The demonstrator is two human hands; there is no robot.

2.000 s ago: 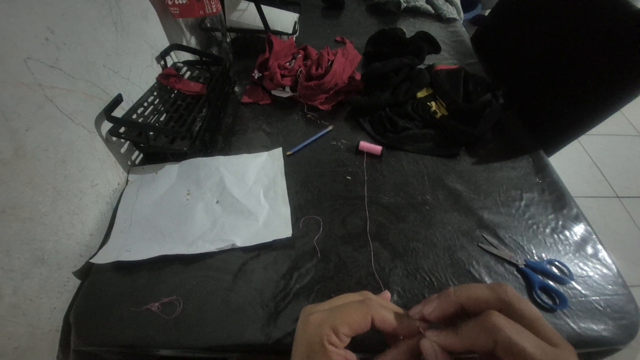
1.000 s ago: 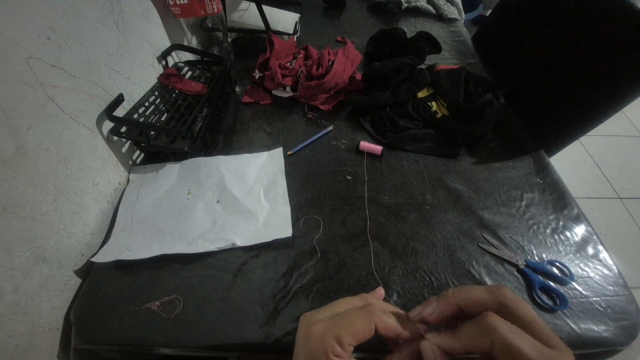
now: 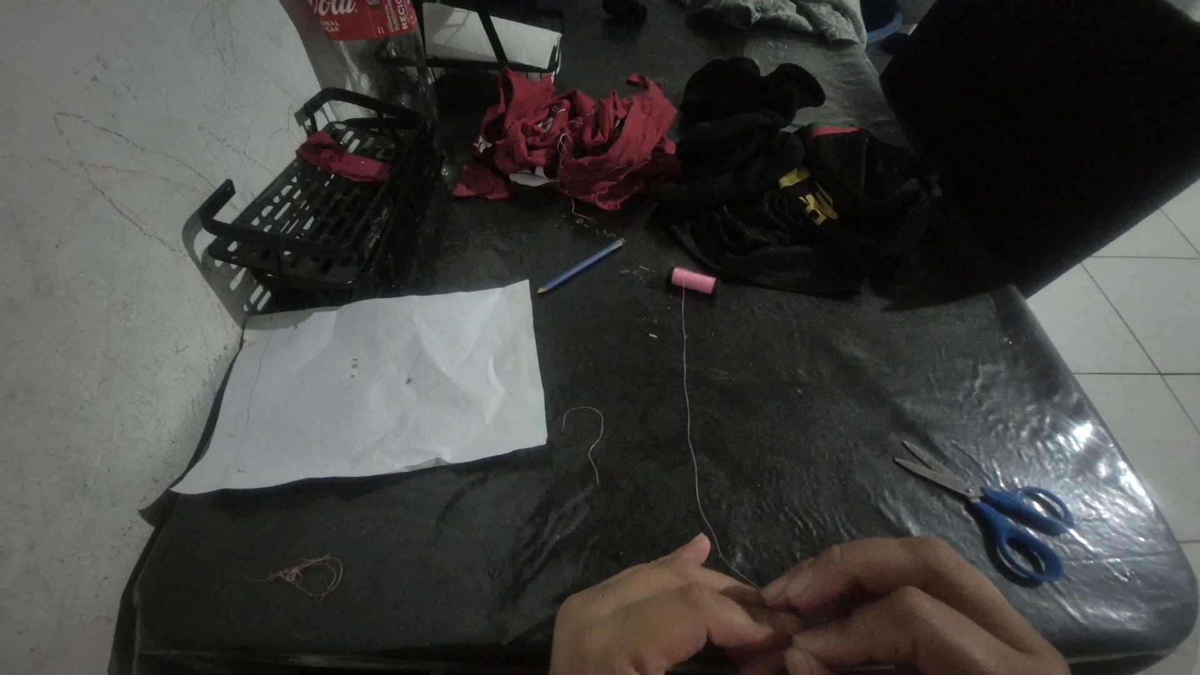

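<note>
At the bottom edge, my left hand (image 3: 656, 614) and my right hand (image 3: 909, 609) meet fingertip to fingertip. A pink thread (image 3: 691, 422) runs from a pink spool (image 3: 694, 280) on the table down to the pinched fingers. Whatever else lies between the fingertips is hidden. Scissors with blue handles (image 3: 1017, 525) lie with parted blades to the right of my right hand. A short loose thread (image 3: 600, 436) curves on the table above my left hand, and a small tangle of thread (image 3: 314, 574) lies at the lower left.
A creased white paper sheet (image 3: 403, 384) lies at left, with a blue pencil (image 3: 581, 266) beyond it. Behind are a black rack (image 3: 309, 202), a plastic bottle (image 3: 361, 56), crumpled red cloth (image 3: 581, 141) and black cloth (image 3: 797, 187). A dark chair (image 3: 1041, 122) stands at the right.
</note>
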